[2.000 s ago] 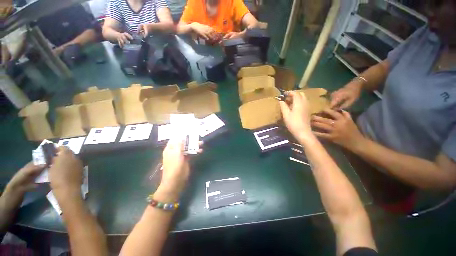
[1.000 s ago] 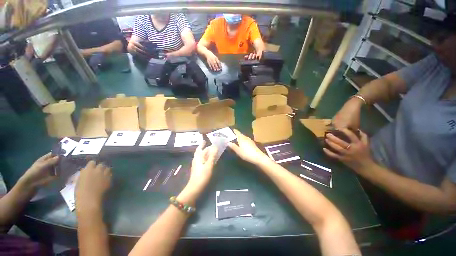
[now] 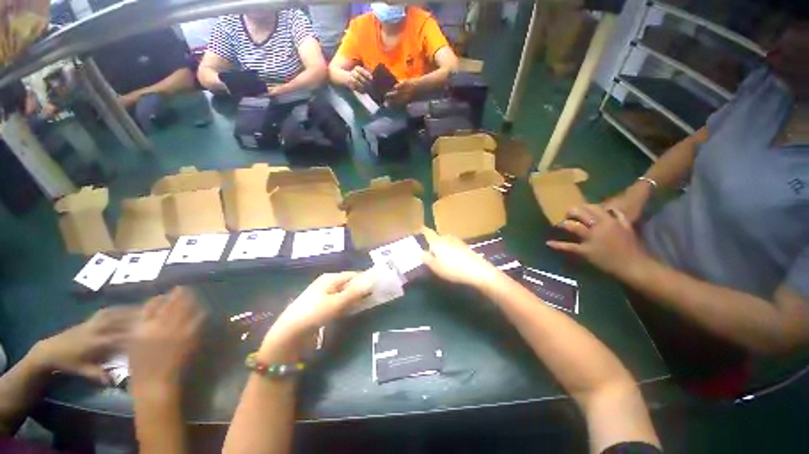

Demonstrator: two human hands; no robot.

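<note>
My left hand, with a beaded bracelet, holds white leaflets just in front of an open brown-lined carton. My right hand has its fingertips at the right edge of another white leaflet, which lies tilted over that carton's front part. The fingers seem to grip its edge, with the thumb partly hidden. A row of open cartons stands to the left, with white leaflets on their contents. A black insert card lies flat on the table nearer me.
Open cartons stand right of centre, with black cards in front. Another person's blurred hands are at left. A person at right has hands by an open carton lid. Two people sit opposite behind black items.
My right hand moved from the far cartons to the leaflet, which now lies lower over the box. My left hand has shifted slightly down and left. The left neighbour's hands moved off their nearest box.
</note>
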